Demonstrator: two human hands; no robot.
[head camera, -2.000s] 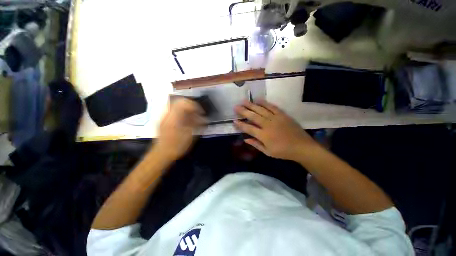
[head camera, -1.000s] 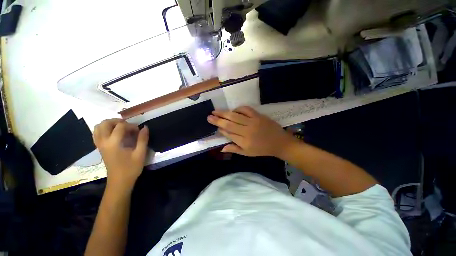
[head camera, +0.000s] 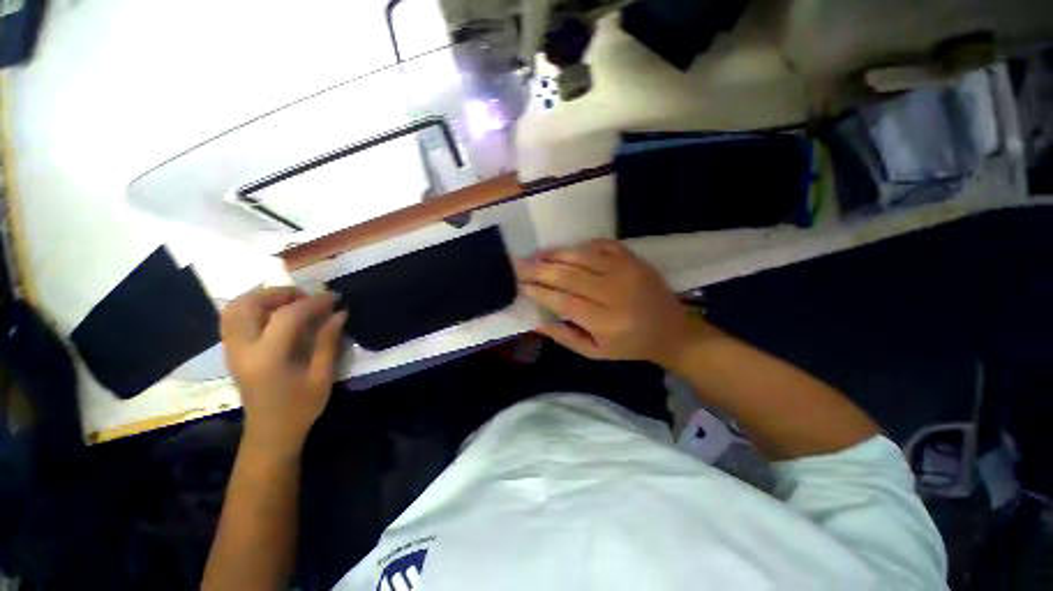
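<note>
A black flap piece (head camera: 427, 289) with rounded lower corners lies flat on the near plate of the clear sewing template (head camera: 219, 185), below its reddish-brown hinge strip (head camera: 404, 222). The template's far plate, with a black-edged slot outline, lies opened away from me. My left hand (head camera: 283, 341) is at the piece's left end, fingers bent and touching its edge; whether it pinches the piece is hard to tell. My right hand (head camera: 600, 303) rests with its fingertips at the piece's right end, fingers slightly spread.
The machine's needle area (head camera: 491, 112) is lit behind the template. A black pile (head camera: 148, 323) lies at the left. A dark right-hand pile (head camera: 710, 185) and a grey bundle (head camera: 924, 144) lie at the right. The table's worn edge (head camera: 162, 425) runs in front.
The black piece, blurred in my left hand two seconds ago, now lies flat across the near plate. My right hand sits slightly farther right than one second ago. The view has also shifted.
</note>
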